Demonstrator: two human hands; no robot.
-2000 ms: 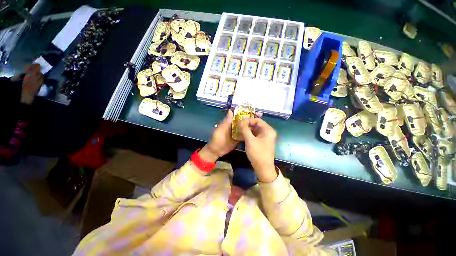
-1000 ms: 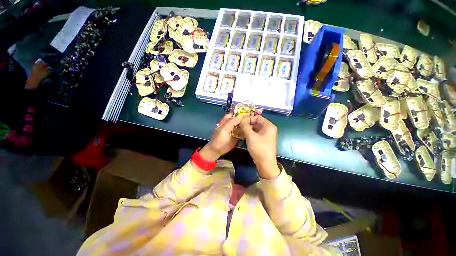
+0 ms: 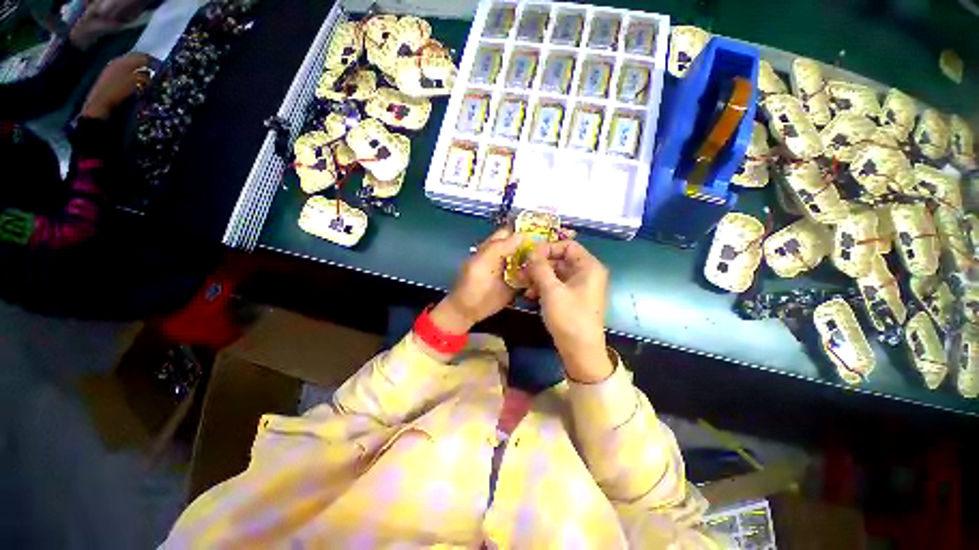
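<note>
A cream housing half shell (image 3: 538, 225) with a yellowish piece inside is held between both hands at the bench's front edge. My left hand (image 3: 482, 281) grips its left side. My right hand (image 3: 573, 295) has thumb and fingertips on its right and inner side; whether they pinch something separate is hidden. A small dark wired component (image 3: 507, 201) sticks up beside the shell's top, over the tray edge. The white battery tray (image 3: 583, 201) lies just beyond, with silver cells in most pockets and several bare pockets at its near right.
The blue tape dispenser (image 3: 682, 183) stands right of the tray. Housings are piled left (image 3: 378, 148) and right (image 3: 856, 239), with a black clump of components (image 3: 789, 305) near the right pile. Another person's hand (image 3: 116, 86) is at far left by black components (image 3: 177, 97).
The view has shifted slightly. My fingers have changed position on the shell, and more of its yellow inside shows than one second ago. The other person's hands have moved up at the far left.
</note>
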